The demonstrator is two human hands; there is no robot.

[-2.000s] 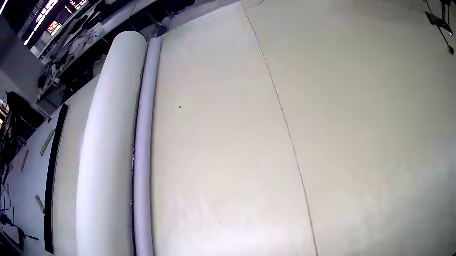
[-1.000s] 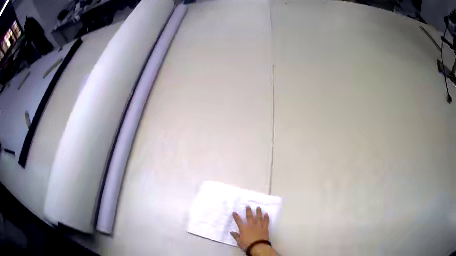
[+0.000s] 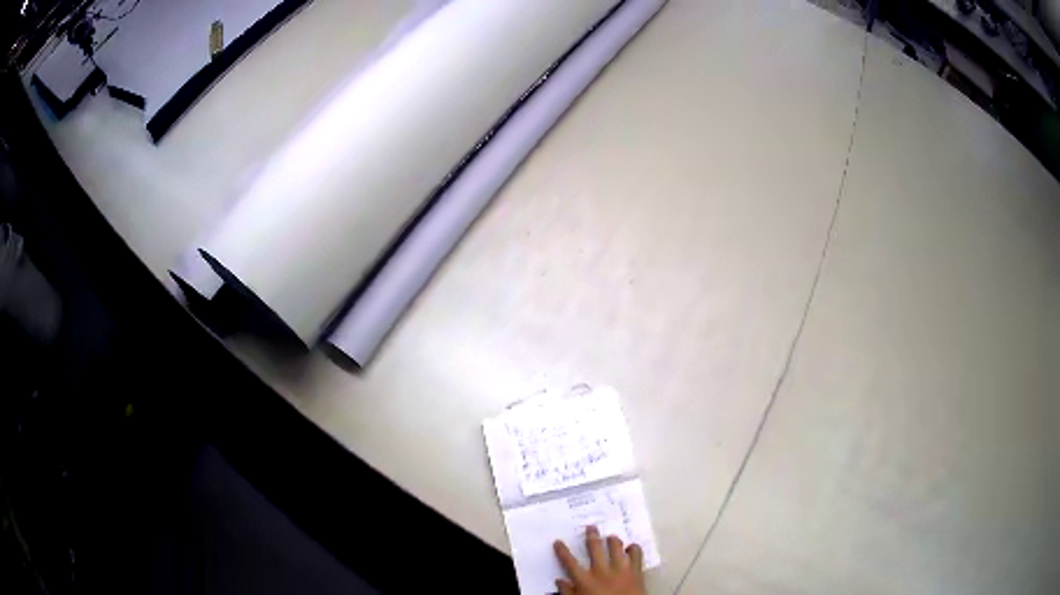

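A white sheet or notebook with handwriting lies open on the cream table near the front edge, with a fold across its middle. My right hand lies palm down on its lower half, fingers apart, cut off by the bottom edge of the picture. It grips nothing. My left hand is not in view.
A thick white paper roll and a thinner lilac-white roll lie side by side on the table. A white-covered lay with a black edge and a yellowish bar is at upper left. A thin seam crosses the table.
The view has turned and the rolls' near ends show more fully. The sheet, first seen one second ago under my right hand, now shows its writing and stands more upright in the picture.
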